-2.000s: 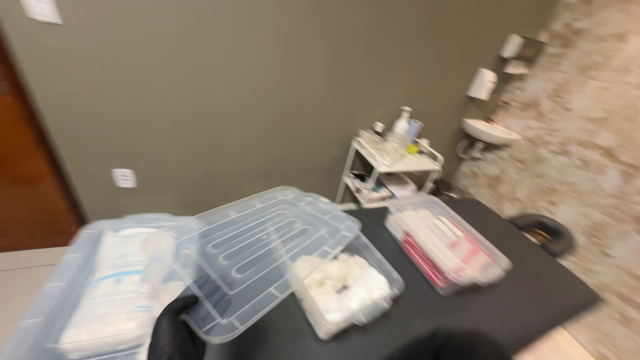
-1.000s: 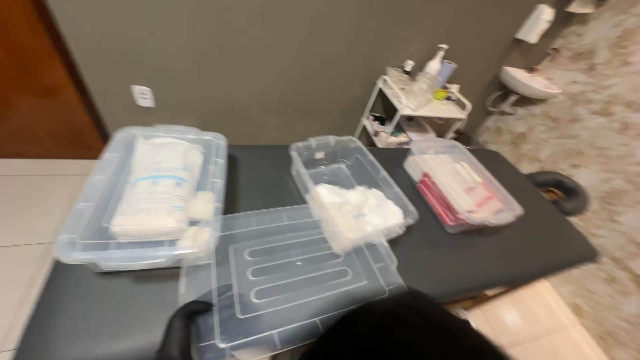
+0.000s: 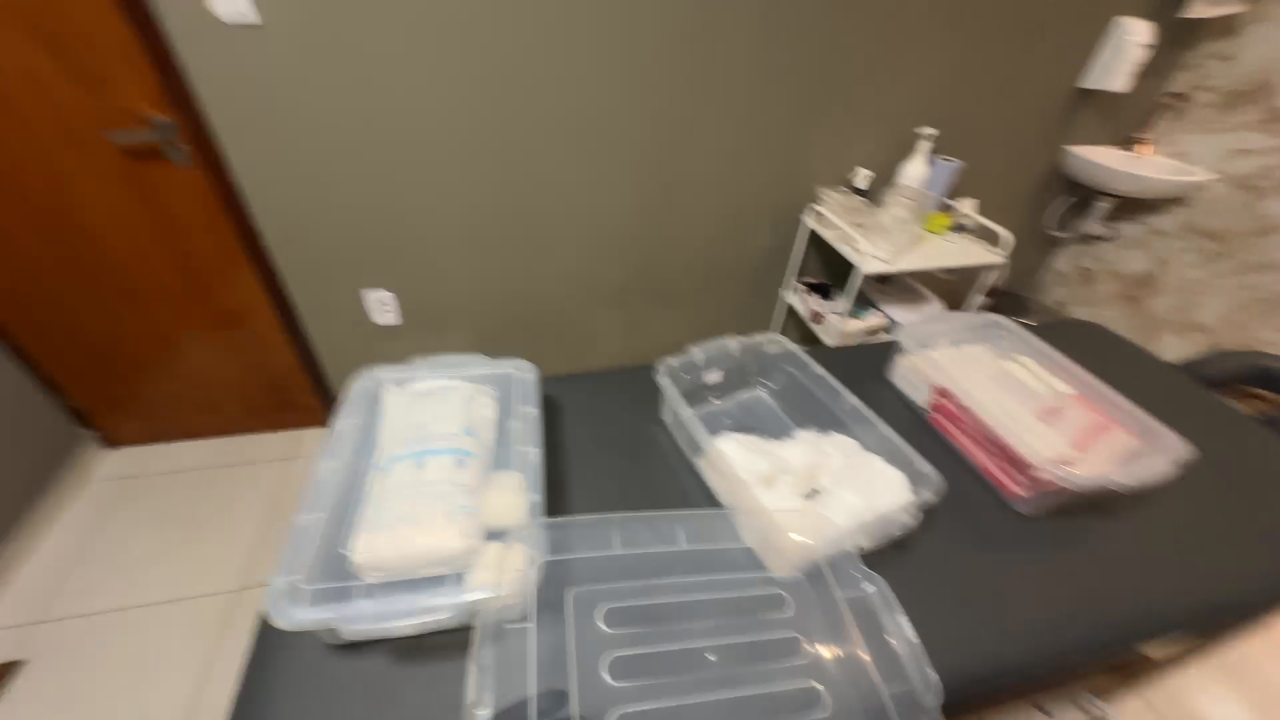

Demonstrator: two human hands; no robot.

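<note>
At the bottom, a clear plastic lid (image 3: 700, 640) lies across the near part of the black padded table, overlapping the near corners of two boxes. A dark patch at its lower left edge may be my gloved left hand (image 3: 535, 706); its fingers cannot be made out. My right hand is out of view. Left of the lid is a lidded clear box (image 3: 330, 520) with a white wrapped pack (image 3: 425, 480) and small white rolls. An uncovered clear box (image 3: 690, 420) holds white cotton-like material (image 3: 815, 480). A third clear box (image 3: 1165, 460) holds pink-red and white packs.
Beyond the black padded table (image 3: 610, 430) stands a white trolley (image 3: 930, 255) with bottles. A white sink (image 3: 1135, 170) is on the wall at right. The wooden door (image 3: 150, 230) is at left. A blurred skin-toned shape shows at the lower right.
The lid, which covered part of the cotton box two seconds ago, is now nearer the bottom. The black-gloved left hand seen earlier is mostly out of frame. The dark shape at bottom centre has gone.
</note>
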